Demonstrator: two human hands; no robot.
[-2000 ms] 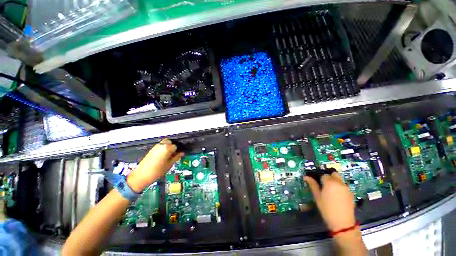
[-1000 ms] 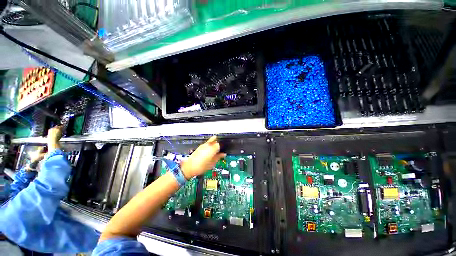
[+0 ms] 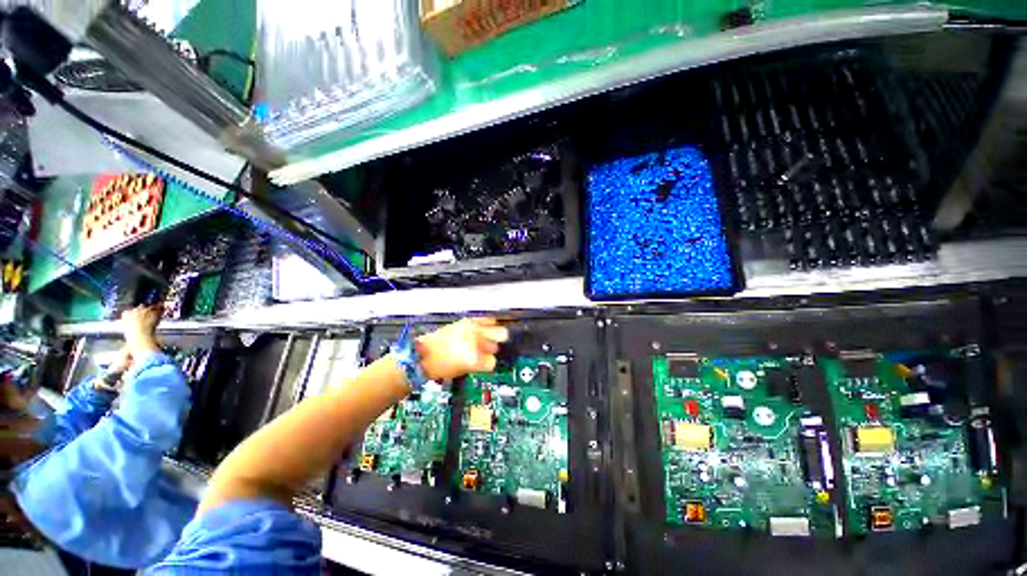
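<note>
My left hand, with a light blue strap at the wrist, is over the top edge of the left black carrier. Its fingertips are beside the upper part of a green circuit board; whether they hold something is too small to tell. Another green board is partly under my forearm. Two more green boards, one beside the other, lie in the right carrier, each with a long black part. My right hand is out of the picture.
Behind the rail stand a black bin of dark parts, a blue-filled tray and rows of black parts. Clear ribbed trays and a brown box lie on the green shelf. A blue-sleeved person works at left, near a red tray.
My right hand has left the picture. My left hand stays near the left carrier's top edge. The view has turned left, showing the other person and the red tray.
</note>
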